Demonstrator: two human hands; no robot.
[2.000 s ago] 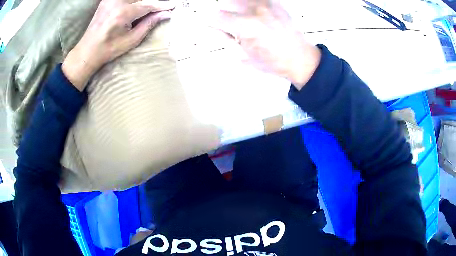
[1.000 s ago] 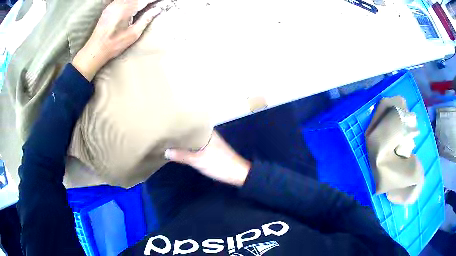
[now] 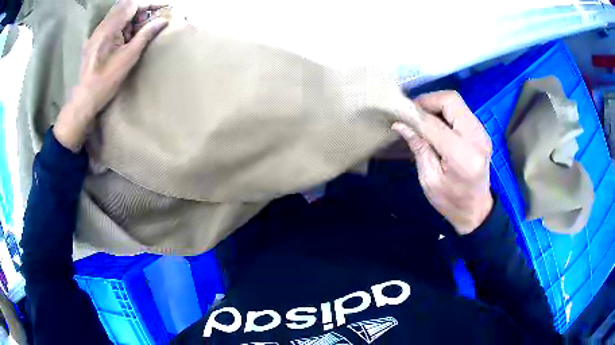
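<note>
A large tan garment (image 3: 229, 121) lies over the left part of the white table and hangs over its front edge above my lap. My right hand (image 3: 448, 151) pinches the garment's right end between thumb and fingers and holds it stretched out past the table's front edge. My left hand (image 3: 111, 64) is at the upper left on the garment, its fingertips close together at the cloth near the picture's top edge. What lies under those fingertips is hard to tell. A lower layer of the cloth shows folded below the upper one.
The white table top (image 3: 431, 30) is overexposed. A blue crate (image 3: 499, 121) stands at the right with a crumpled tan cloth piece (image 3: 549, 162) on it. Another blue crate (image 3: 114, 290) at the lower left has a pale sheet (image 3: 172, 290) in it.
My right hand has gone from the table to the garment's lower edge, then right and up, drawing the cloth out to the right. My left hand has shifted slightly left.
</note>
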